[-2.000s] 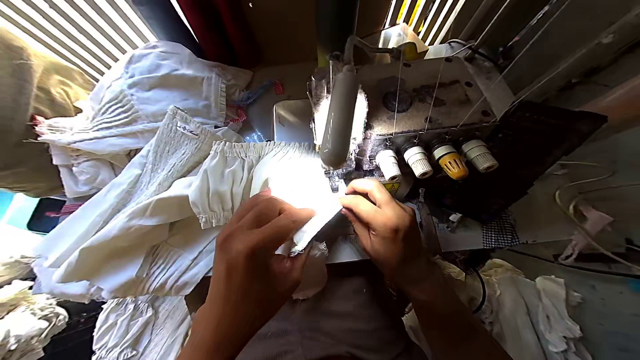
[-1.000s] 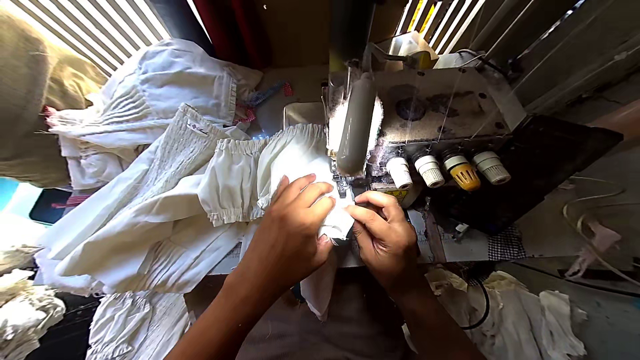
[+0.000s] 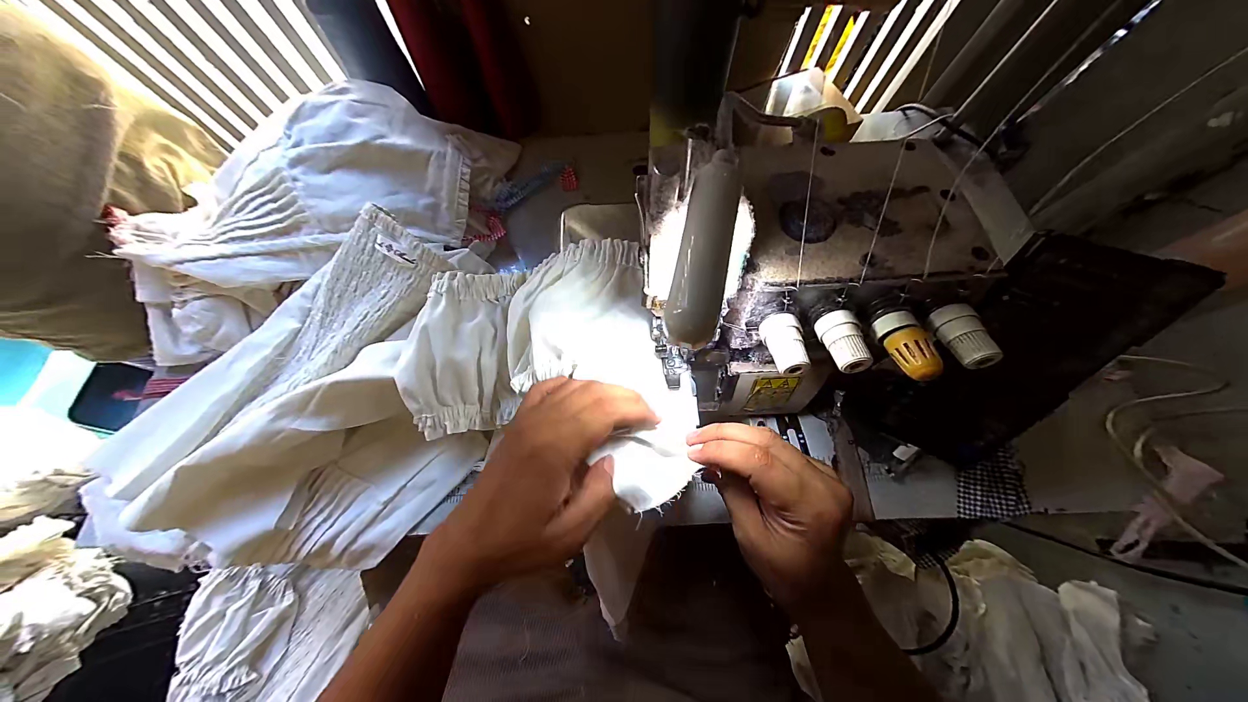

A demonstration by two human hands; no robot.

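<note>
White gathered fabric [image 3: 585, 312] runs under the presser foot [image 3: 675, 366] of an overlock sewing machine [image 3: 877, 205], brightly lit by its lamp. My left hand [image 3: 561, 468] grips the cloth just in front of and left of the foot, its fingers bent over a fold. My right hand [image 3: 770, 487] pinches the cloth's right edge between thumb and fingertips, close below the machine head. A frayed edge hangs between the hands. To the left, joined to or touching the gathered piece, lies a white garment [image 3: 292, 429] with a shirred band and elastic-edged ruffles.
A pile of white garments [image 3: 341, 175] lies at the back left. Tension knobs [image 3: 907, 343], one yellow, stick out from the machine front, with threads above. White cloth scraps [image 3: 1024, 604] lie low right near a black cable [image 3: 1131, 570]. A dark phone-like object [image 3: 105, 398] is at far left.
My left hand has moved off the cloth beside the foot, toward me, compared with one second ago. The frayed fabric edge now shows between my hands.
</note>
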